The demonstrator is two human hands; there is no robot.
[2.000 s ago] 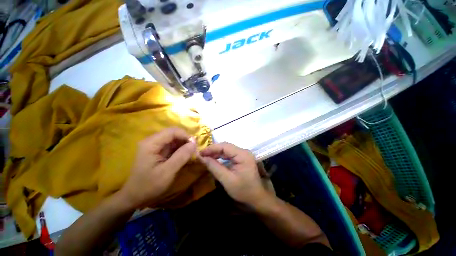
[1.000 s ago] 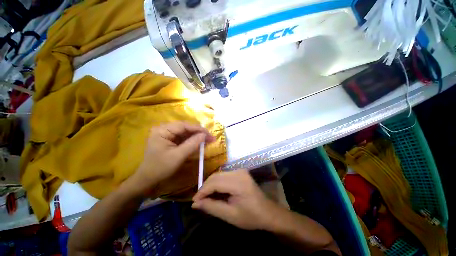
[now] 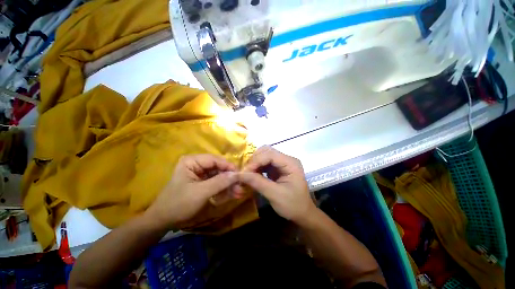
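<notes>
The mustard-yellow garment [image 3: 152,141] lies in folds on the white machine table, its right part under the bright light at the needle of the white sewing machine [image 3: 339,62]. My left hand [image 3: 195,189] and my right hand [image 3: 279,183] meet over the garment's gathered right edge, in front of the needle area. Thumbs and fingers of both pinch together at the white strip, which the fingers now mostly hide. The presser foot and needle are lost in the glare.
A dark phone [image 3: 432,104] lies on the table at right. White strips [image 3: 471,34] hang at the machine's right end. A green basket [image 3: 480,192] with yellow and red pieces stands at lower right. A blue basket [image 3: 178,262] is below the table. More yellow cloth [image 3: 107,28] lies at back left.
My right hand has moved up to meet my left; the white strip, earlier stretched between them, is mostly hidden. The whole view has shifted, so the machine appears further right.
</notes>
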